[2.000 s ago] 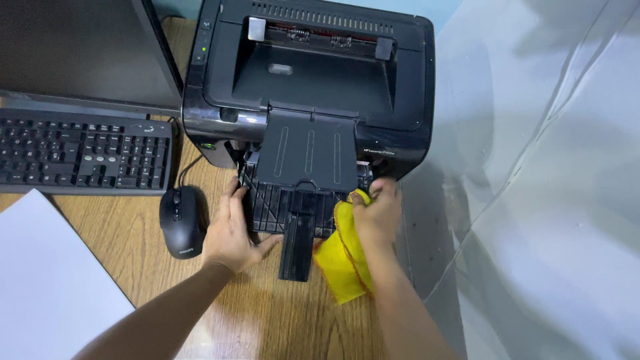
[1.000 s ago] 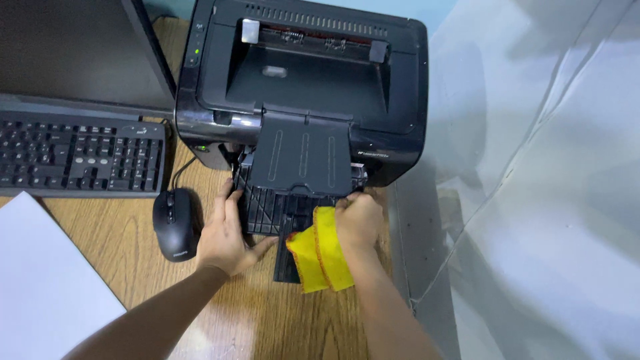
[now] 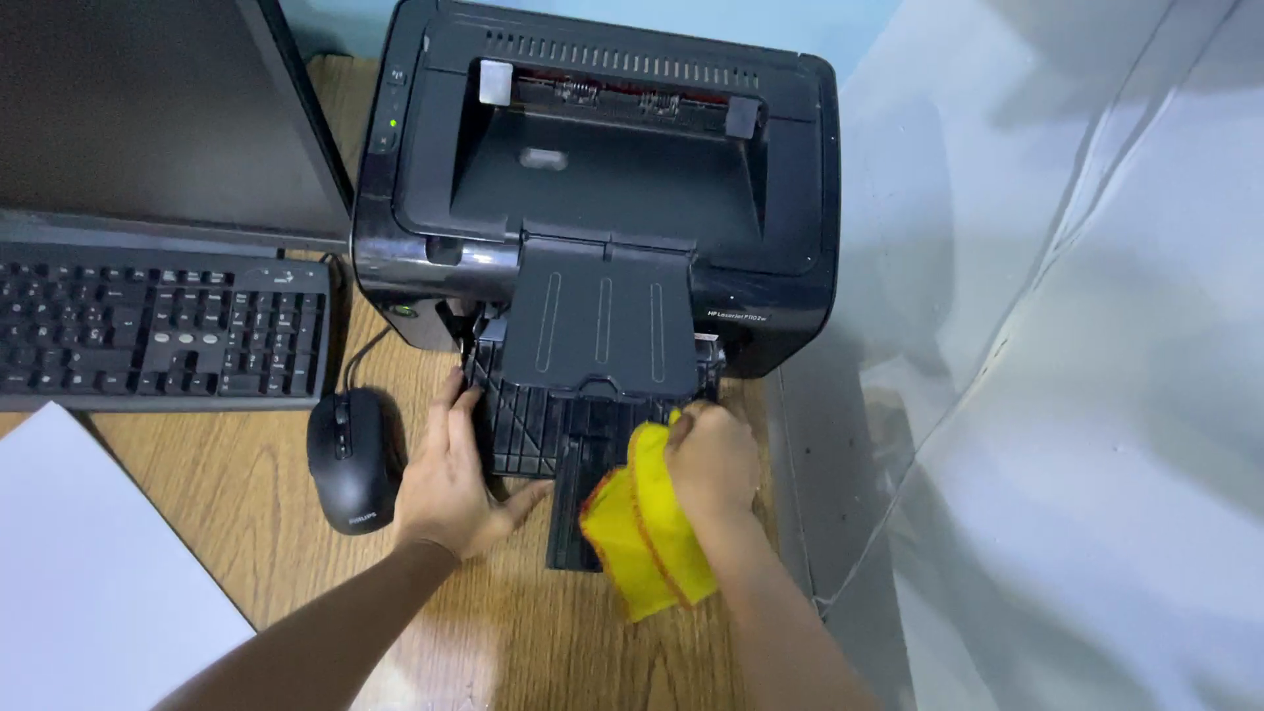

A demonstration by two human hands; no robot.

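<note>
A black HP LaserJet printer (image 3: 612,188) stands on the wooden desk, its front paper tray (image 3: 518,434) folded down under a dark output flap (image 3: 602,321). My left hand (image 3: 459,474) rests against the tray's left edge, fingers spread and thumb near the tray's narrow extension (image 3: 576,513). In my right hand (image 3: 716,459) is a yellow cloth (image 3: 647,538) with red stitched edging, pressed at the tray's right side. The cloth hangs down beside the extension and covers part of it. My right fingertips are partly hidden.
Left of the printer are a black keyboard (image 3: 158,331), a black mouse (image 3: 353,459) with its cable, and a monitor (image 3: 163,118). A white sheet (image 3: 109,583) lies at the lower left. A pale wall (image 3: 1066,395) rises at the right, beyond the desk's edge.
Two seconds ago my right hand was at the tray's upper right corner; it then moved left and down with the cloth. The cloth's folds have shifted. My left hand has stayed at the tray's left side.
</note>
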